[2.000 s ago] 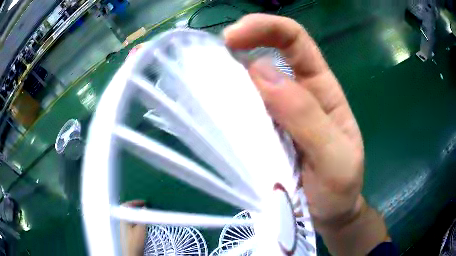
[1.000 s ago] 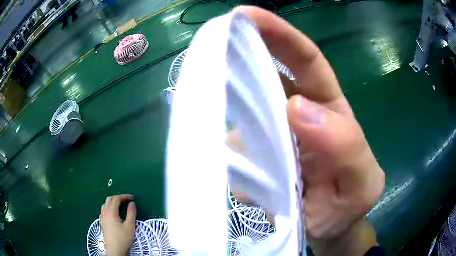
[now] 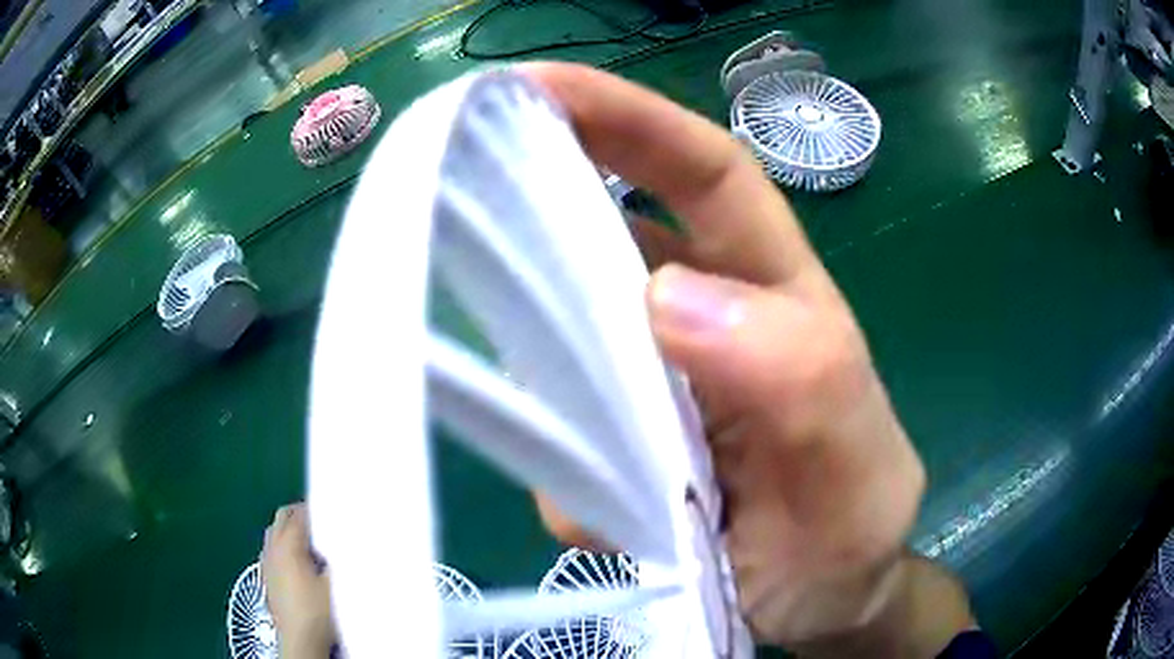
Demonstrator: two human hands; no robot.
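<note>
A white fan head housing [image 3: 373, 386], with a wide rim and broad spokes, fills the middle, close to the camera and tilted edge-on. My right hand [image 3: 785, 386] grips its right side, fingers over the top and thumb on the near side. My left hand [image 3: 299, 586] is low at the left beside the loose front grilles [image 3: 586, 599]; the housing hides part of it, so its fingers and any hold are unclear. The grilles lie along the near edge, partly covered by the housing.
A white clip fan [image 3: 807, 122] lies on the green belt [image 3: 1030, 296] at the back right. Another white fan [image 3: 206, 286] lies at the left, and a pink fan head [image 3: 336, 125] behind it. A metal post [image 3: 1094, 90] stands at the far right, and a black cable [image 3: 515, 54] runs at the back.
The housing has swung left and tilted, opening gaps between its spokes. My right hand has moved left with it, uncovering the back right fan. My left hand is now partly hidden.
</note>
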